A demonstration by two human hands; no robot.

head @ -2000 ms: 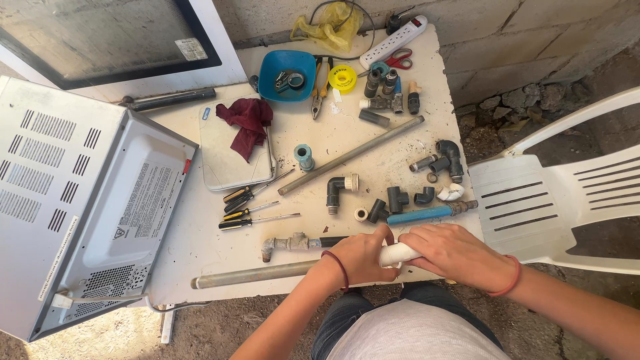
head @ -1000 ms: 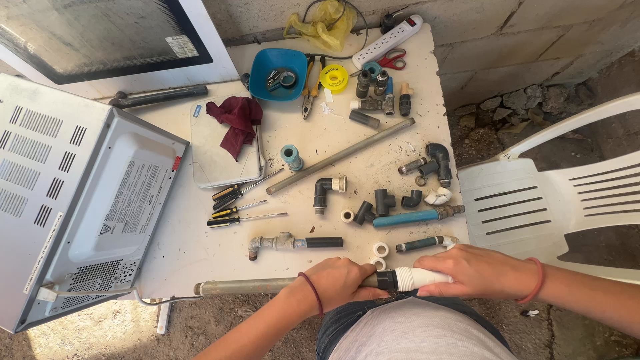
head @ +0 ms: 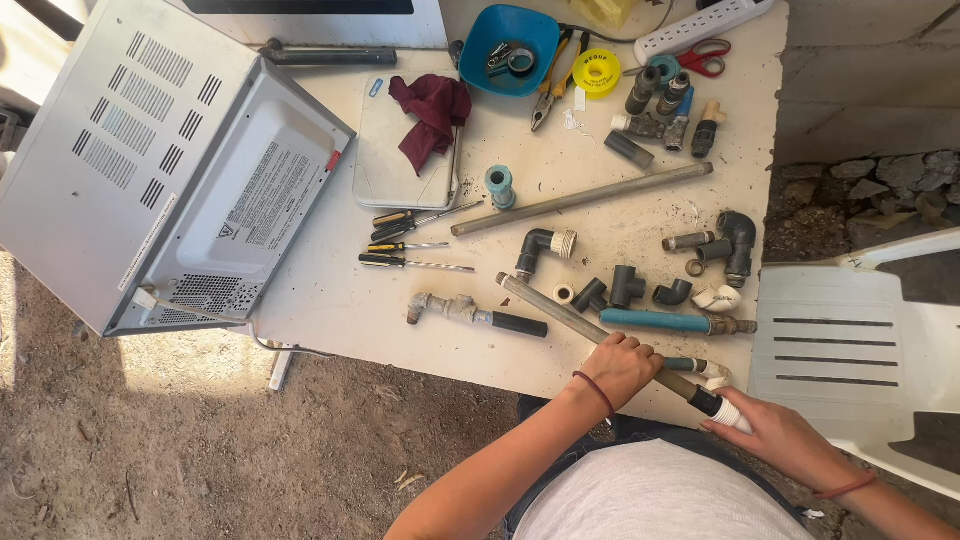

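Note:
My left hand [head: 619,369] grips a long metal pipe [head: 555,309] around its middle; the pipe slants from upper left to lower right over the table's front edge. My right hand [head: 772,427] holds the white threaded plastic fitting [head: 731,415] at the pipe's lower end, next to a black coupling [head: 705,401]. Beyond my left hand lie a blue pipe [head: 652,320] with a metal end and a dark green pipe piece [head: 686,364] with a white elbow. Black plastic tees and elbows [head: 625,285] lie behind. A galvanized pipe assembly [head: 450,307] rests to the left.
A microwave oven [head: 187,172] stands tilted at the left. Screwdrivers [head: 405,261], another metal pipe [head: 585,199], pliers [head: 551,97], thread seal tape [head: 596,73] and a blue bowl [head: 476,45] are on the table [head: 360,322]. A white plastic chair [head: 832,330] stands at the right.
The held pipe has swung from lying along the front edge to a slant, its far end now over the table. My right hand has moved toward the lower right with the white fitting.

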